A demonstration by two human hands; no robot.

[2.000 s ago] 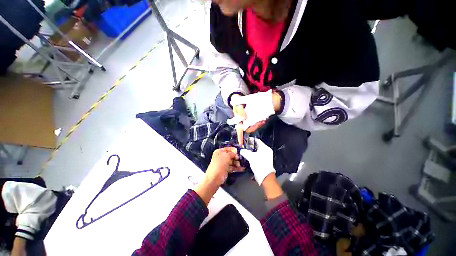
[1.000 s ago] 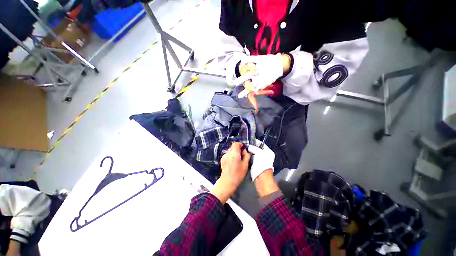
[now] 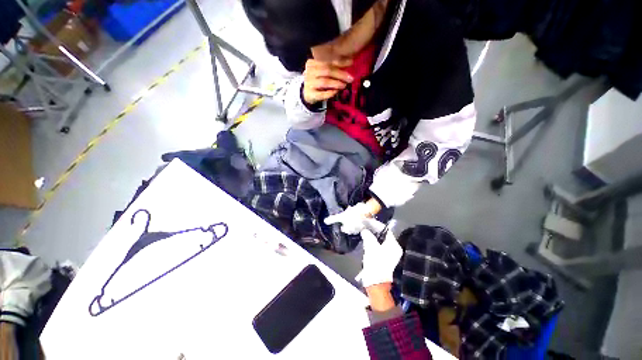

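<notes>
A black-grey checked garment with white lines (image 3: 278,193) lies over the lap of the person opposite, with grey cloth behind it. My right hand (image 3: 381,257), in a white glove, is just right of that garment and touches or nearly touches the person's gloved hand (image 3: 350,219). A small dark thing shows at my right fingertips; what it is and whether I grip it cannot be told. My left hand is out of the picture.
The white table (image 3: 204,288) bears a black phone (image 3: 293,308) and an empty dark hanger (image 3: 158,271). More checked garments (image 3: 433,264) are at the right by a blue bin (image 3: 533,341). Another person's sleeve (image 3: 21,281) is at far left. Wheeled rack legs stand behind.
My left hand has left the garment and the picture. My right hand has moved off the cloth beside the person's gloved hand. The person's bare hand has risen towards the face. The phone is uncovered.
</notes>
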